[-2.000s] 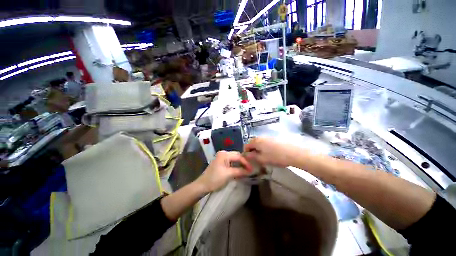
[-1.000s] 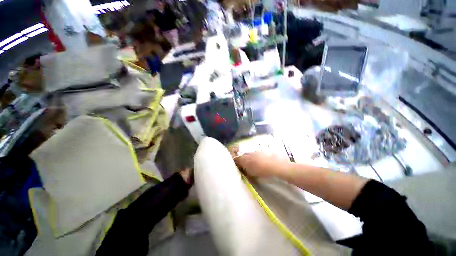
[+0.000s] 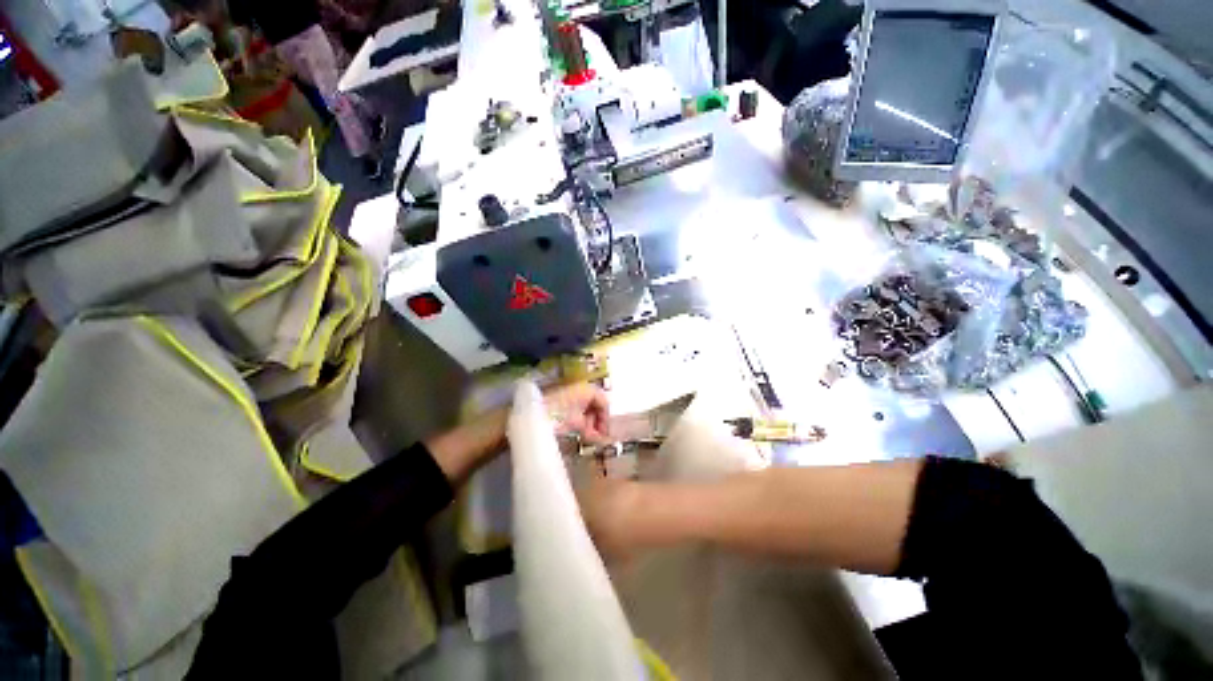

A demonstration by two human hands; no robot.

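Note:
The beige-grey fabric cover stands up in a pale fold below the sewing machine head. My left hand is beyond the fold, its fingers curled on the cover just under the head. My right hand is blurred and lies against the cover nearer to me; its fingers are hidden by the fold. A small metal fitting shows between the hands. A white template with a yellow border lies under the head. Small dark and yellow snips lie to the right of the cover.
Yellow-edged covers are heaped at the left. At the right are an open plastic bag of dark metal fittings, a tablet-like control panel and a rounder greyish bag. More beige fabric lies at the lower right.
The view has tilted down and closer to the machine. My left hand has come out from behind the fabric to below the head. My right hand has moved down and towards me along the cover.

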